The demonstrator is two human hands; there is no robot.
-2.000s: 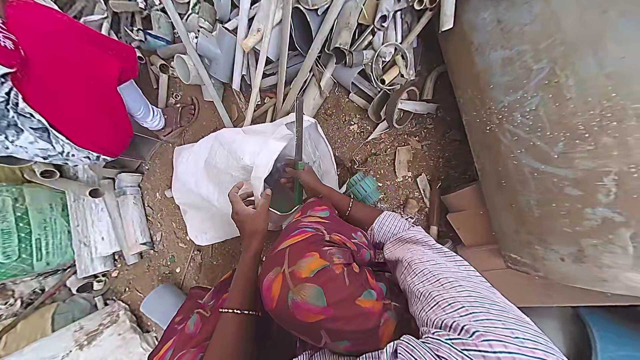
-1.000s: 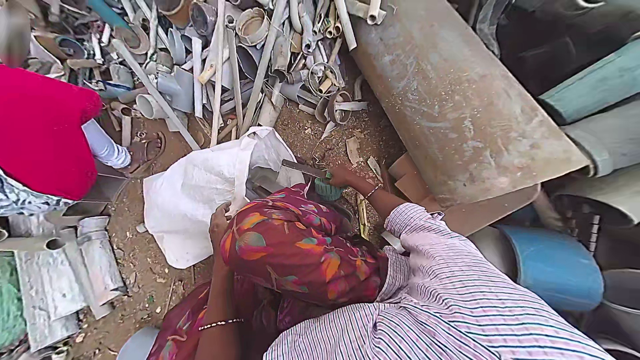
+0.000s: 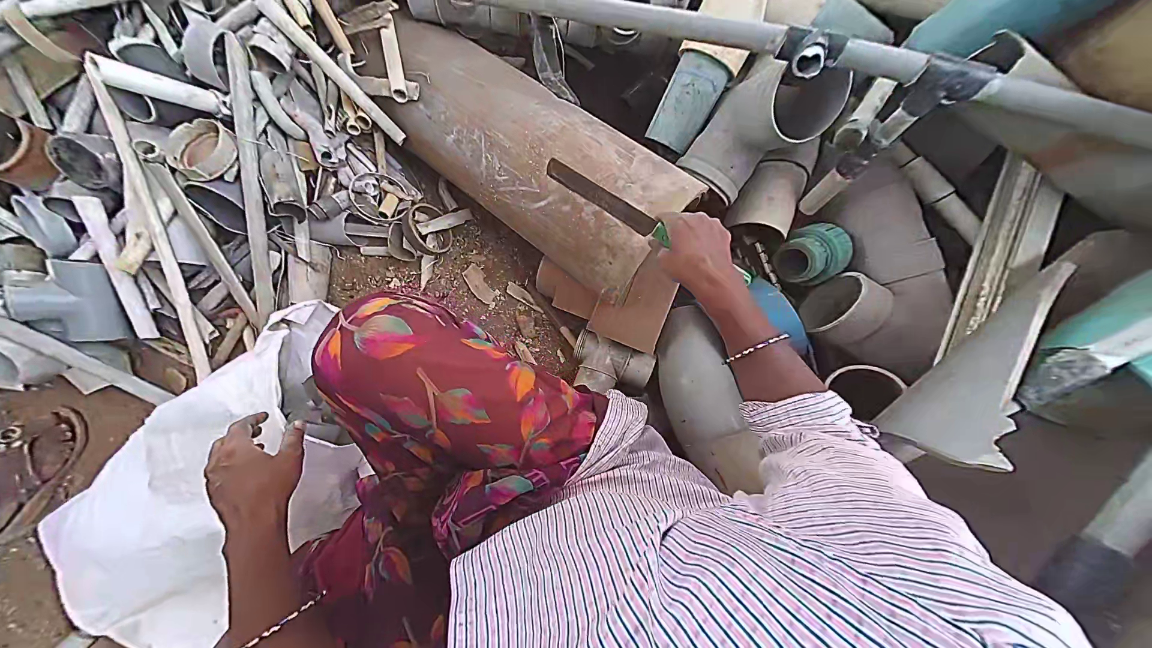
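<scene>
My right hand (image 3: 697,250) is closed around the green handle of a long, flat-bladed tool (image 3: 601,196). The dark blade points up and left, over the large brown-grey pipe section (image 3: 531,148); whether it touches the pipe is unclear. To the right of this hand, a green threaded pipe fitting (image 3: 814,254) lies among grey pipes. My left hand (image 3: 255,468) is over the white sack (image 3: 166,490), thumb and fingers apart, with nothing visible between them. Grey pieces (image 3: 315,414) show in the sack's mouth, partly hidden by my knee in patterned cloth.
Plastic pipe scraps (image 3: 243,180) are heaped at the upper left. Wide grey pipes and elbows (image 3: 774,117) crowd the right, under a long grey pipe (image 3: 684,22) crossing the top. A jagged grey sheet (image 3: 967,396) stands at the right; cardboard (image 3: 634,301) lies beside the large pipe section.
The view has swung right. My right hand has moved away from the sack with the bladed tool, out to the right. The left hand, at the sack's edge a second ago, is now apart from it.
</scene>
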